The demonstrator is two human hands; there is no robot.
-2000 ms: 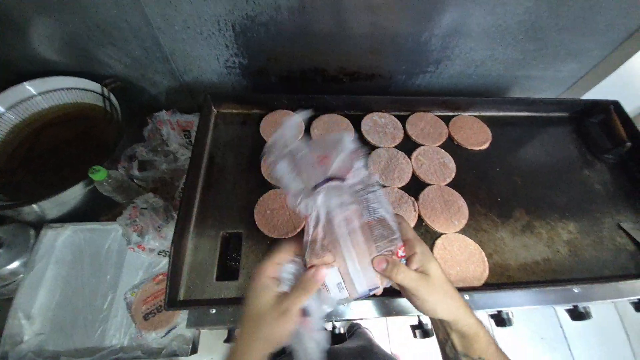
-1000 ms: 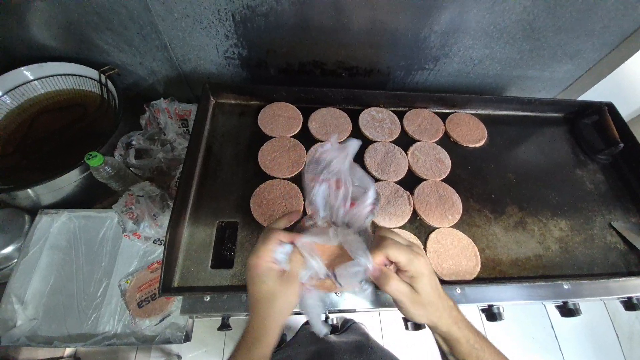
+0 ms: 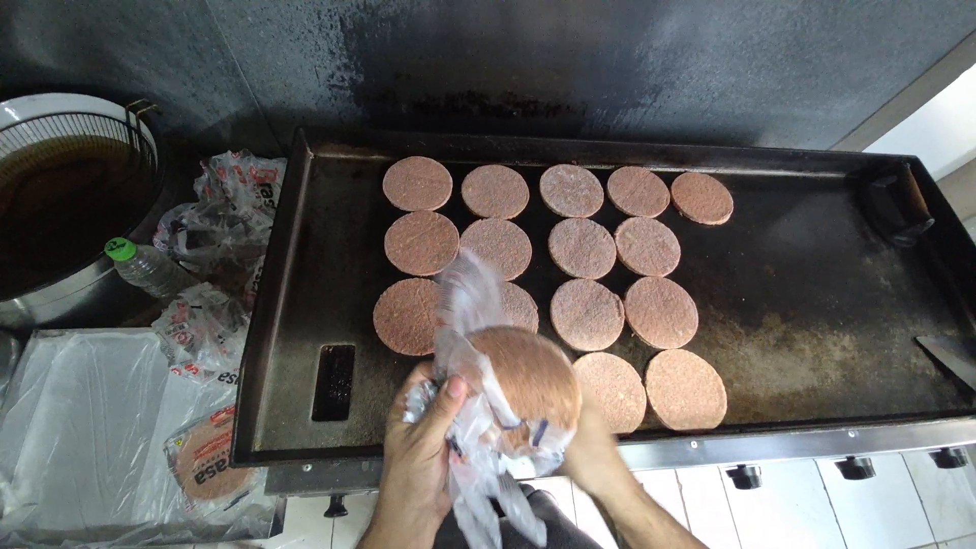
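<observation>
My left hand [image 3: 423,450] grips a torn clear plastic wrapper [image 3: 465,358] over the front edge of a flat griddle. Partly out of that wrapper is a round burger patty [image 3: 530,377], blurred by motion. Behind the patty and wrapper is my right hand [image 3: 591,442], its fingers mostly hidden, supporting them from the right. Rows of patties lie flat on the griddle [image 3: 785,320], among them a paler one [image 3: 686,389] near the front edge. One patty [image 3: 515,309] is partly covered by the wrapper.
Left of the griddle lie crumpled wrappers [image 3: 236,206], a green-capped plastic bottle [image 3: 152,267] and a wrapped patty [image 3: 210,457] on a plastic-lined tray [image 3: 84,435]. A pot with a strainer [image 3: 69,206] stands behind. On the griddle's right are a handled press [image 3: 896,202] and a metal blade [image 3: 949,358].
The wrapper has been opened and pulled back, and a patty now shows bare between my hands. The patties lying on the griddle look unmoved.
</observation>
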